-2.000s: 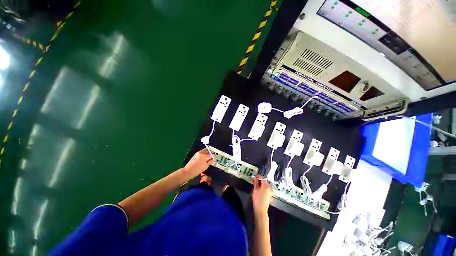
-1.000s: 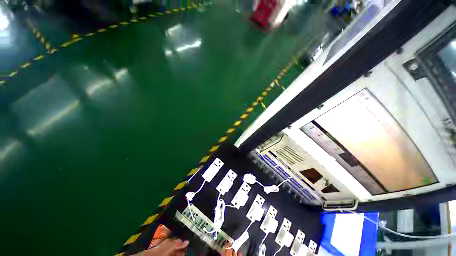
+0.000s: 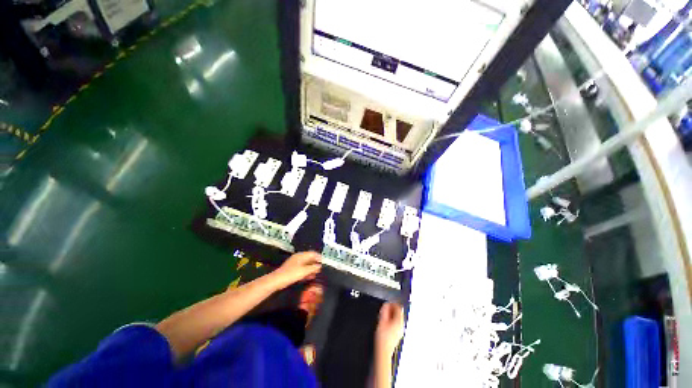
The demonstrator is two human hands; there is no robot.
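Note:
A row of several upright white AC test sockets (image 3: 338, 198) stands on the black fixture table, with white power adapters (image 3: 243, 164) and their cords at them. Two pale green-white test connection boards (image 3: 358, 264) lie along the near edge, with cord ends reaching them. My left hand (image 3: 302, 265) is at the near edge, by the gap between the two boards; its fingertips are too small to tell what they hold. My right hand (image 3: 390, 321) is below the right end of the right board, blurred, fingers pointing up; its grip is unclear.
A blue tray (image 3: 517, 182) with a white sheet is right of the rack tester (image 3: 364, 114). A tangled pile of adapters (image 3: 485, 333) lies on the white side surface (image 3: 448, 250). Adapters are scattered on the green conveyor belt (image 3: 558, 242). A long white bar (image 3: 607, 140) crosses it.
The view has swung right, bringing the tray, pile and conveyor in. My left hand has moved to the gap between the boards; my right hand has moved off the boards toward their right end.

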